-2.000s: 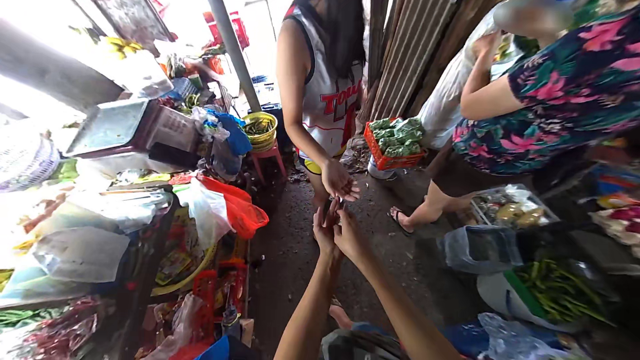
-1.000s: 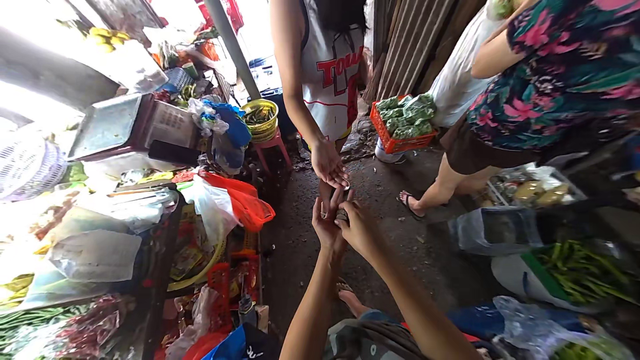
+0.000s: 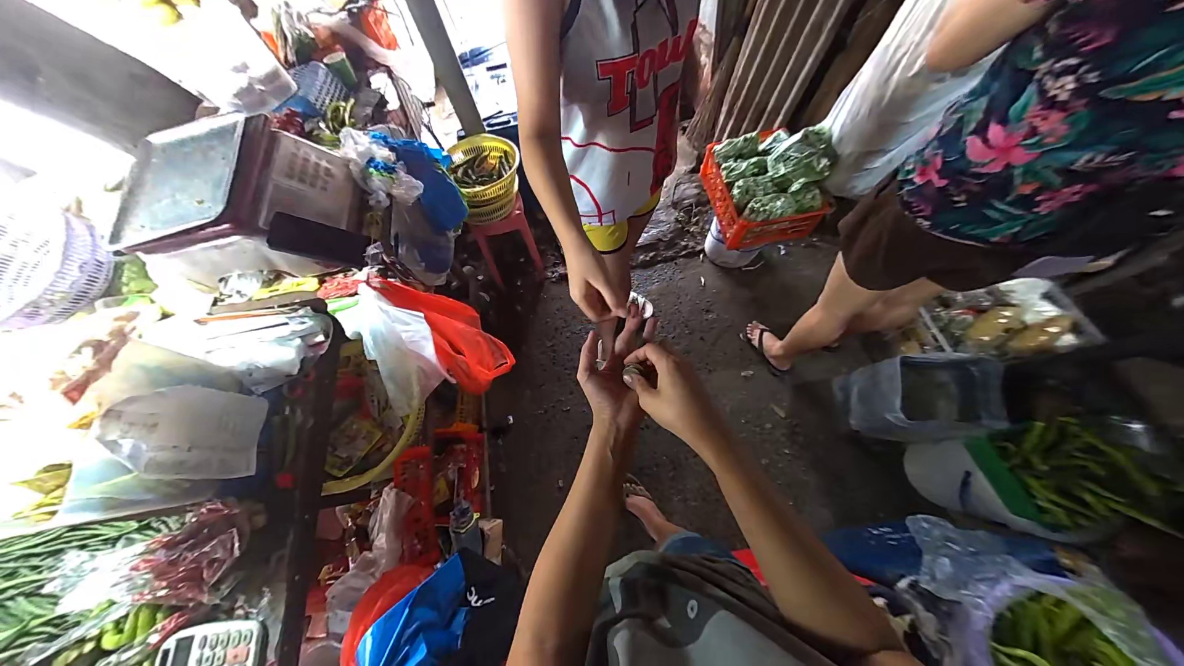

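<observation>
My left hand point(image 3: 606, 384) is held out palm up at the middle of the view, with small pale, shiny pieces, perhaps coins, at its fingers. Just right of it, my right hand point(image 3: 671, 388) pinches a small, dark roundish item point(image 3: 638, 371) between thumb and fingers; what it is cannot be told. Facing me, a person in a white and red jersey point(image 3: 618, 120) reaches down with one hand point(image 3: 597, 285) just above my left fingertips. A small pale round thing point(image 3: 640, 303) shows beside that person's fingers.
Left stands a stall with plastic bags point(image 3: 180, 430), a red bag point(image 3: 453, 333), a calculator point(image 3: 215, 645) and a yellow basket point(image 3: 485, 176) on a stool. An orange crate of bagged greens point(image 3: 770, 185), a person in a floral shirt point(image 3: 1045, 139) and a tub of green peppers point(image 3: 1064, 476) are at right.
The other person's hand, open over mine earlier, now has its fingers drawn together and pointing down. My hands stay close together. The view has shifted somewhat.
</observation>
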